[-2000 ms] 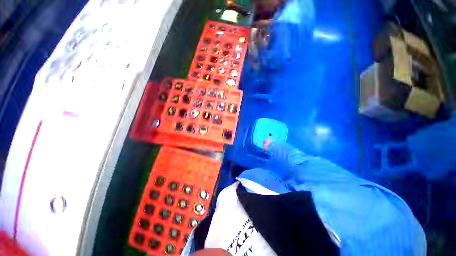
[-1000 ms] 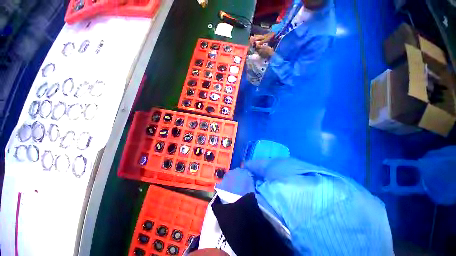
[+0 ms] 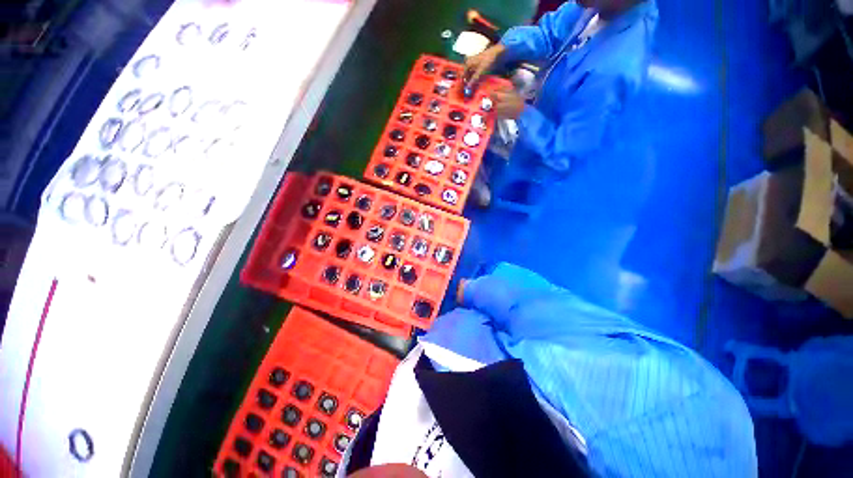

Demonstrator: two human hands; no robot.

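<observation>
Nearest me is a red foam tray (image 3: 313, 347) at the lower middle, with round dark pieces with pale centres in its lower pockets. A second red tray (image 3: 397, 301) lies beyond it, on top of another red layer, its pockets partly filled with shiny round parts. A small skin-toned patch of what looks like my right hand (image 3: 461, 291) shows at the end of my blue sleeve, beside the second tray. The fingers cannot be made out. My left hand is not in view.
A white surface (image 3: 103, 317) at left bears rows of thin rings and one separate ring (image 3: 81, 445). Another person (image 3: 585, 103) in blue has both hands at a far red tray (image 3: 374, 168). An open carton (image 3: 762, 219) and blue stool (image 3: 762, 378) stand at right.
The view has shifted; the trays and rings sit further right, and the rings higher. The other person's hands are now over the far tray. The light blue stool top near my sleeve no longer shows.
</observation>
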